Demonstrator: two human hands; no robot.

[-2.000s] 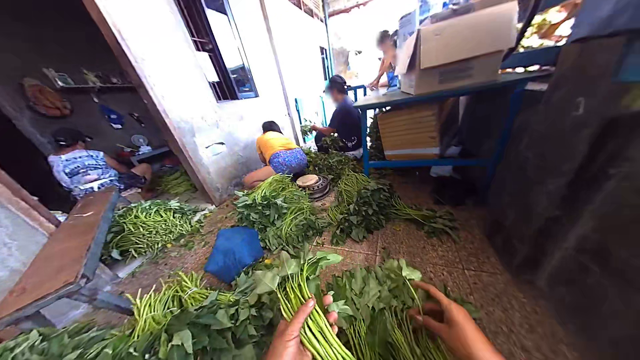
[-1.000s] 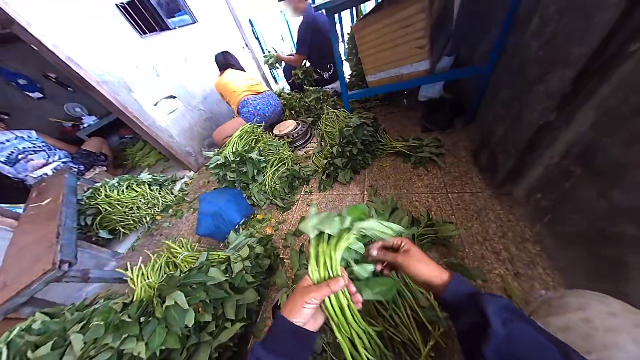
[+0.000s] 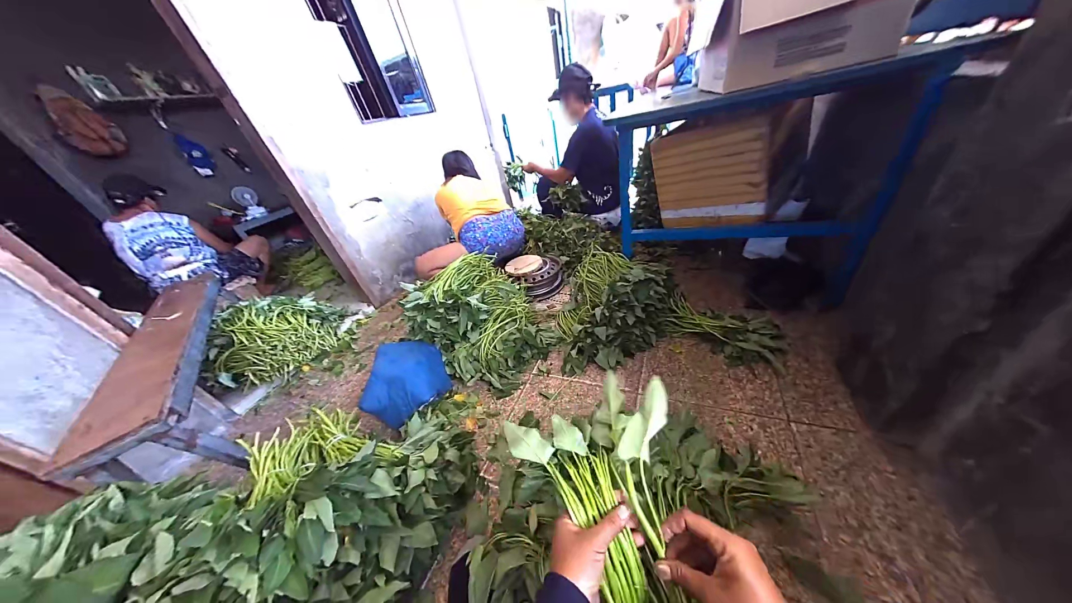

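My left hand (image 3: 589, 548) is closed around a bunch of long-stemmed leafy greens (image 3: 611, 511), its pale leaf tips pointing away from me. At the bunch's right side, my right hand (image 3: 712, 557) pinches a stem between thumb and fingers. Loose leafy greens (image 3: 737, 481) lie on the tiled floor beneath and beyond both hands. To the left is a large heap of the same greens (image 3: 335, 519), stems toward the top. The lower ends of the held stems run out of the frame.
A blue cloth-like item (image 3: 406, 381) lies ahead, before more piles of greens (image 3: 477, 314) and a wheel rim (image 3: 536, 276). Several people sit or crouch farther off. A wooden bench (image 3: 134, 377) stands left; a blue-framed table (image 3: 737, 230) with a cardboard box (image 3: 804, 50) stands right.
My right hand was spread at the greens on the floor two seconds ago, then at the bunch's leaves; now it pinches a stem lower on the bunch. The view has tilted down and back up.
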